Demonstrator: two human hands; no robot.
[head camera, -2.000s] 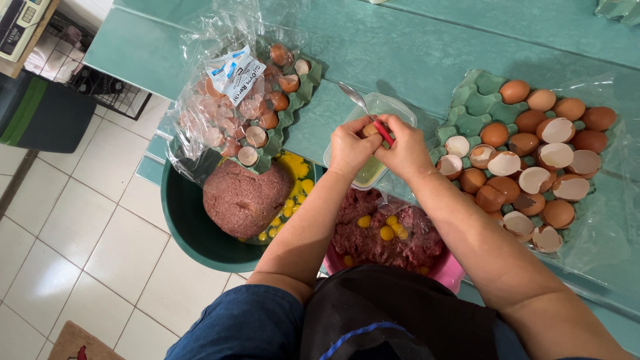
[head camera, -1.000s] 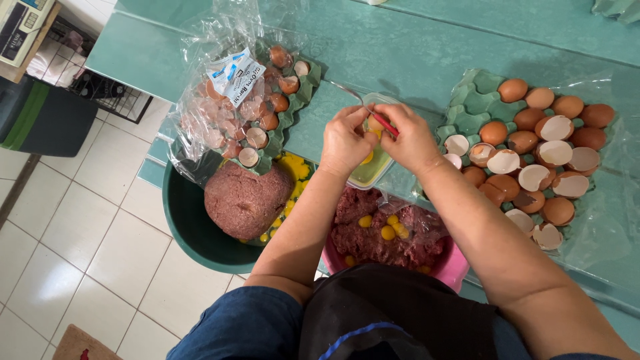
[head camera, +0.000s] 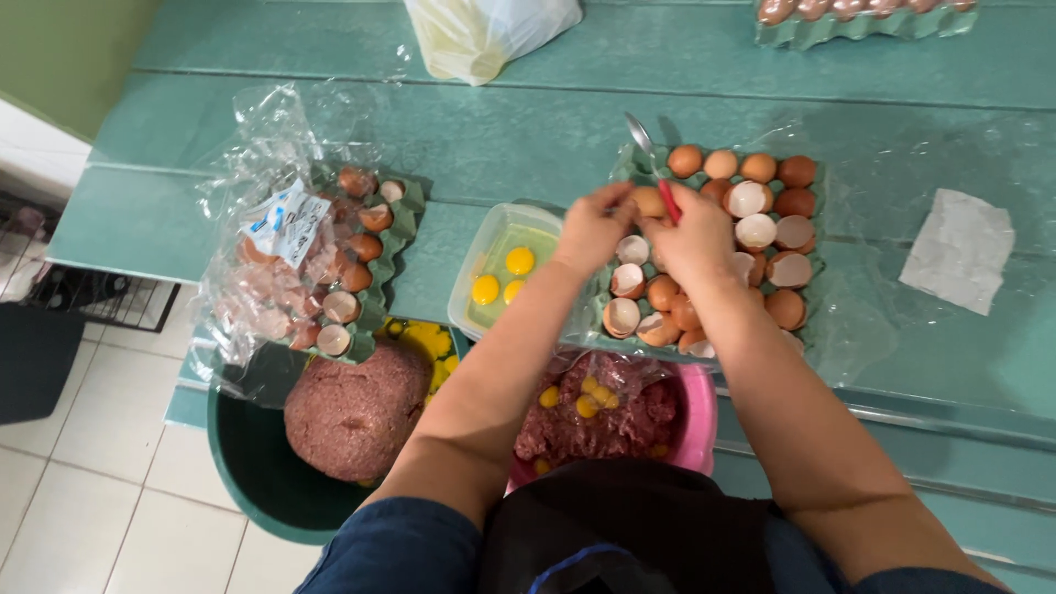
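Note:
Over the right-hand egg tray, my right hand (head camera: 691, 239) grips a metal spoon (head camera: 669, 198) by its red handle, the bowl pointing away from me. My left hand (head camera: 592, 224) is beside it, fingertips at a brown egg or eggshell (head camera: 647, 201) between the two hands; whether it is held or rests in the tray is unclear. The green carton tray (head camera: 810, 285) bears brown eggs and opened shells. Left of it, a clear plastic container (head camera: 459, 289) holds egg white and yolks. Below my forearms, a pink basin (head camera: 703, 421) holds ground meat (head camera: 606, 433) with several yolks.
A dark green basin (head camera: 235, 478) with a ball of ground meat (head camera: 355, 412) and yolks stands at lower left. Another shell-filled carton (head camera: 400, 235) lies under clear plastic wrap. A plastic bag (head camera: 487, 37), wrapped eggs (head camera: 866, 25) and white paper (head camera: 961, 247) are on the table.
Both hands have moved right, from over the clear container to the right egg tray. The spoon has moved with the right hand. The view has shifted, showing more of the table.

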